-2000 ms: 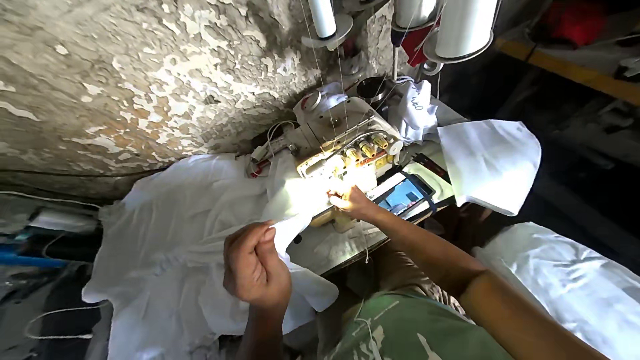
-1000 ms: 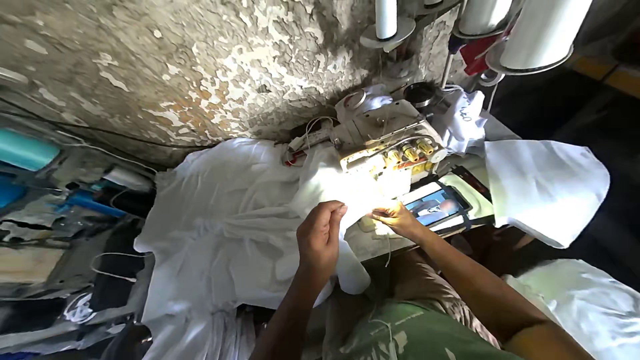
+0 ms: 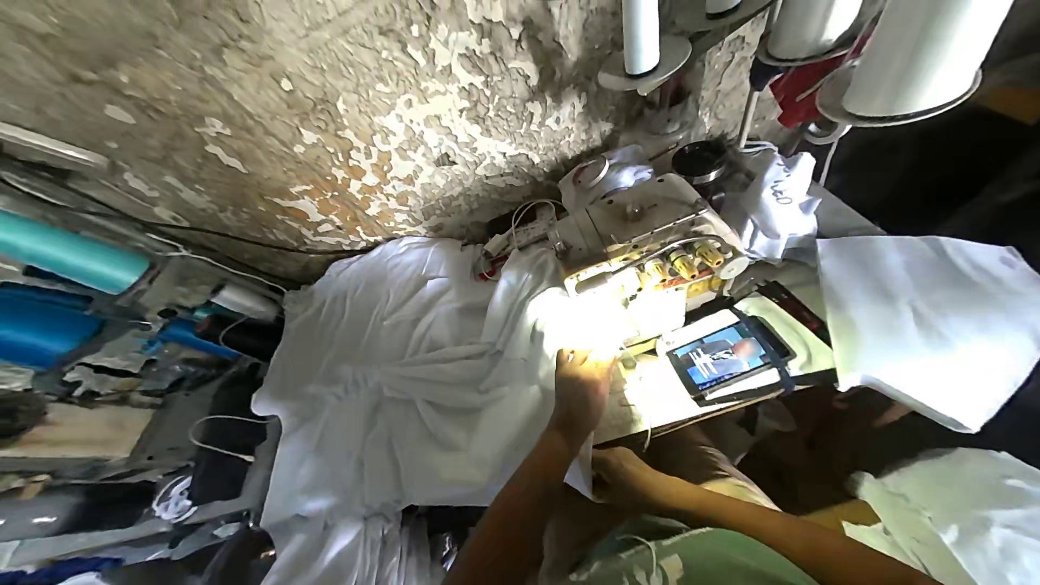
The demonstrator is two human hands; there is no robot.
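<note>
An overlock sewing machine (image 3: 650,219) with yellow tension dials stands against the wall, its needle area glaring with light. White fabric (image 3: 406,366) spreads over the table to its left and runs up to the machine. On the fabric by the lit needle area rests my left hand (image 3: 581,390); its fingertips are washed out by the glare. Lower, at the table's front edge, my right hand (image 3: 621,475) is beside a hanging corner of the white fabric; whether it grips that corner is unclear. A phone (image 3: 719,357) with a lit screen lies right of the needle area.
Thread cones (image 3: 910,57) stand on a rack at the upper right. White cloth (image 3: 926,317) hangs over the table's right end, and more pale fabric (image 3: 959,512) lies below. A peeling wall (image 3: 366,122) rises behind. Teal and blue rolls (image 3: 73,252) are at the far left.
My right hand has moved from beside the needle area down to the table's front edge. My left hand has moved in close to the needle area. The view has shifted.
</note>
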